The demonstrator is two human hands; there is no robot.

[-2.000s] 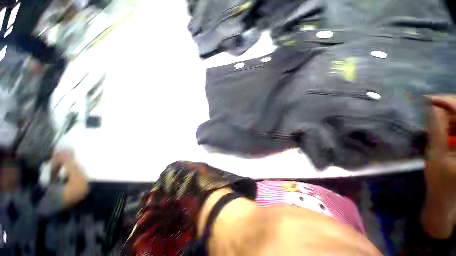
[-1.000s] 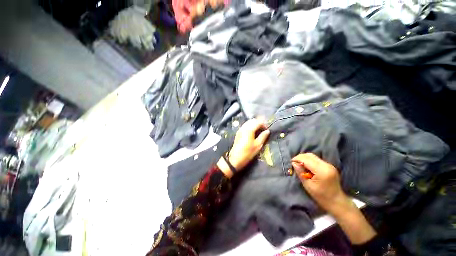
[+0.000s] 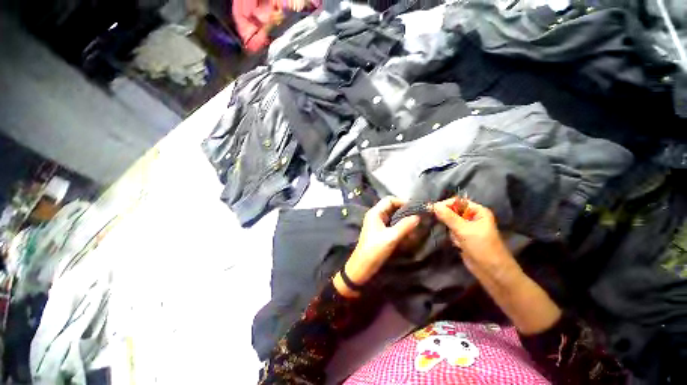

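A grey and black denim garment [image 3: 309, 256] lies on the white table, part of it raised in front of me. My left hand [image 3: 383, 234] pinches a folded seam edge of the garment between thumb and fingers. My right hand [image 3: 473, 225] is close to its right, fingertips at the same edge. A bit of orange-red, which looks like the thread snips [image 3: 468, 213], shows in my right fist; the blades are too small to make out. Small metal buttons dot the strip beyond my hands.
A heap of grey and black garments [image 3: 264, 143] lies beyond and more dark cloth to the right. Pale garments [image 3: 71, 316] lie at the far left of the white table [image 3: 181, 278]. A person's pink-red clothing [image 3: 256, 22] shows at the top. My pink gingham apron [image 3: 452, 357] is below.
The garment's worked part was flat and is now lifted and folded. My hands have come closer together at one edge. The apron with its rabbit patch shows more.
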